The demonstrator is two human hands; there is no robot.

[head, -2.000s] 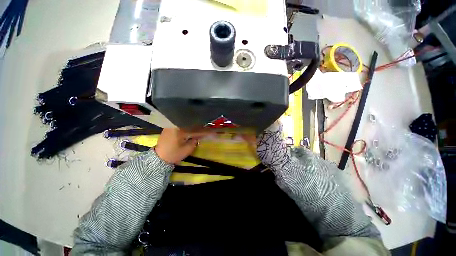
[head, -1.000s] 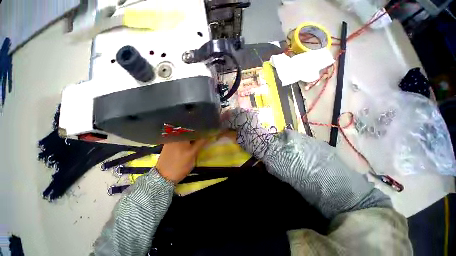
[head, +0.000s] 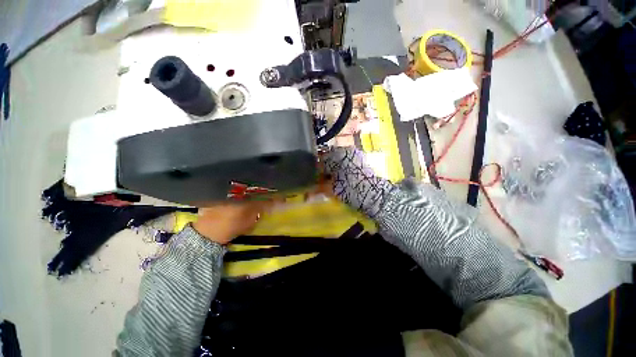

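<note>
The sewing machine head (head: 216,153) is white with a dark grey end cover and hides the needle. My left hand (head: 230,219) is bare, its fingers partly under the cover's lower edge; what they hold is hidden. My right hand (head: 352,178), in a white covering with dark scribbles, is at the cover's right edge, fingertips hidden. Black straps (head: 279,244) lie across the yellow-covered work surface (head: 314,217) between my hands and my dark lap. A black strap pile (head: 87,226) with silver rings at its ends lies left of the machine.
To the right are a yellow tape roll (head: 446,52), a white scrap (head: 432,94), a long black strip (head: 481,125), orange-red cord (head: 457,180) and a small red-and-dark tool (head: 547,266). A clear plastic bag (head: 593,202) lies far right, with silver rings (head: 523,174) beside it.
The view has turned, so the machine sits further left than two seconds ago. My left hand has moved left along the cover's lower edge. My right hand stays near the cover's right edge.
</note>
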